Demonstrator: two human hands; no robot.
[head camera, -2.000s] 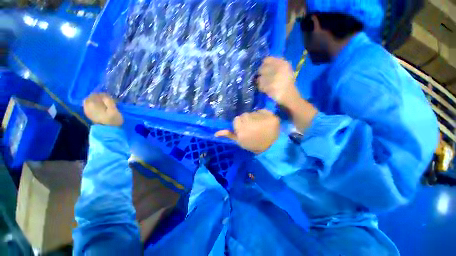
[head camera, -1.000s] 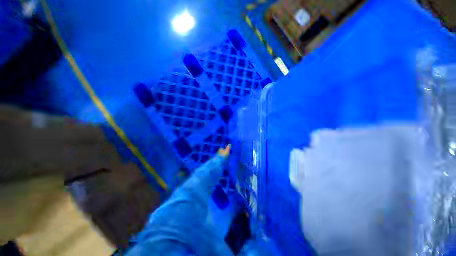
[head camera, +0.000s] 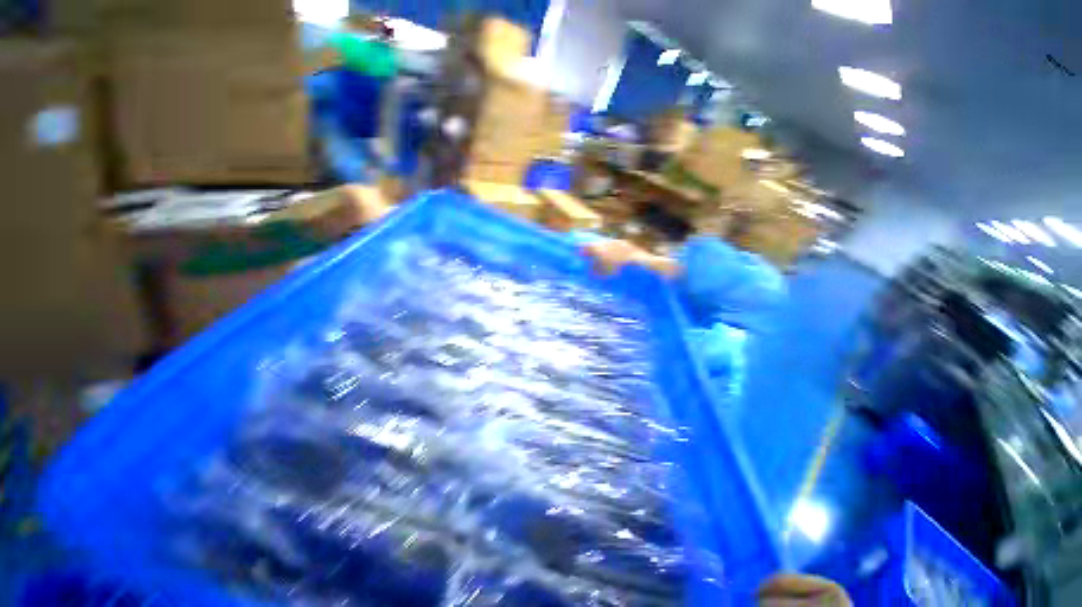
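Note:
A deep blue plastic tote (head camera: 724, 474) fills the lower middle of the view, tilted and blurred. Rows of dark items in shiny clear bags (head camera: 463, 415) lie in it. My right hand (head camera: 804, 590) grips the tote's right rim at the bottom edge of the picture and is mostly cut off. My left hand is not in view. Another person's hand (head camera: 629, 256) holds the far right corner, with a light blue sleeve behind it. A blurred skin-toned shape (head camera: 362, 204), perhaps that person's other hand, is near the far left corner.
Large brown cartons (head camera: 202, 101) are stacked at the left, close to the tote. More cartons (head camera: 510, 119) stand behind. Glossy blue floor (head camera: 795, 344) with a yellow line runs at the right. Another blue tote (head camera: 943, 569) is at the lower right, beside a blurred dark-green bench side.
The view has swung up and round from the floor and blue lattice pallet to the cartons and room. The tote now fills the lower middle, its bagged contents showing. My left hand is no longer seen.

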